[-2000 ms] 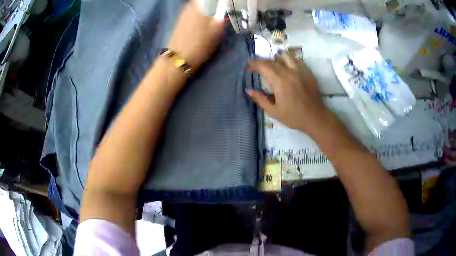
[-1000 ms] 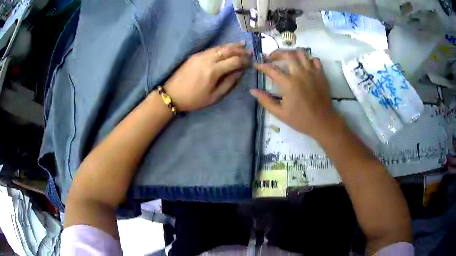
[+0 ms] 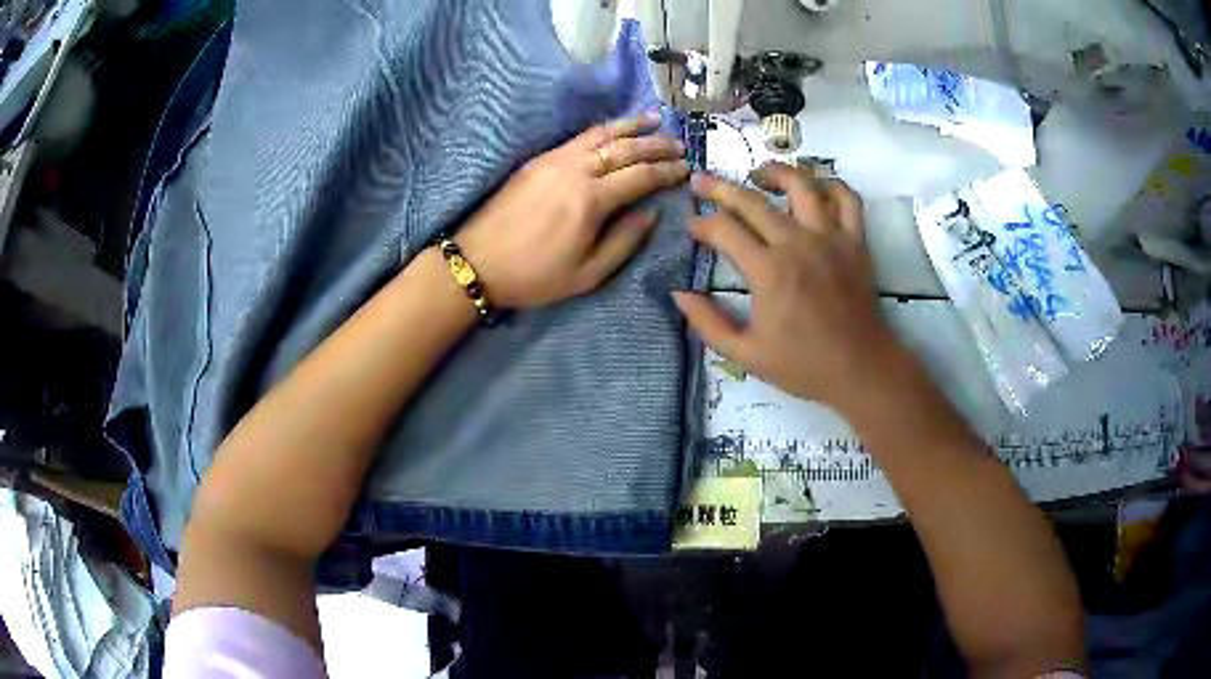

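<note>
A grey-blue denim garment (image 3: pixel 531 398) lies inside out over the left of the machine table, its dark blue hem (image 3: pixel 531 525) along the front. Its seam edge (image 3: pixel 692 332) runs up to the presser foot (image 3: pixel 693 73) of the sewing machine. My left hand (image 3: pixel 565 212) lies flat on the cloth left of the seam, fingertips near the edge just in front of the foot. My right hand (image 3: pixel 797 285) has its fingertips on the seam edge from the right, fingers spread. No label can be made out at the fingers.
Two white plastic packets with blue writing, one nearer (image 3: pixel 1020 279) and one farther (image 3: pixel 954 104), lie right of the machine head. A yellow tag (image 3: pixel 720 513) and ruler marks (image 3: pixel 810 462) are at the table's front edge. White pieces (image 3: pixel 67 584) lie at lower left.
My left hand has come back from beside the needle and now lies on the cloth near the seam. My right hand stays at the seam edge. The view has shifted slightly.
</note>
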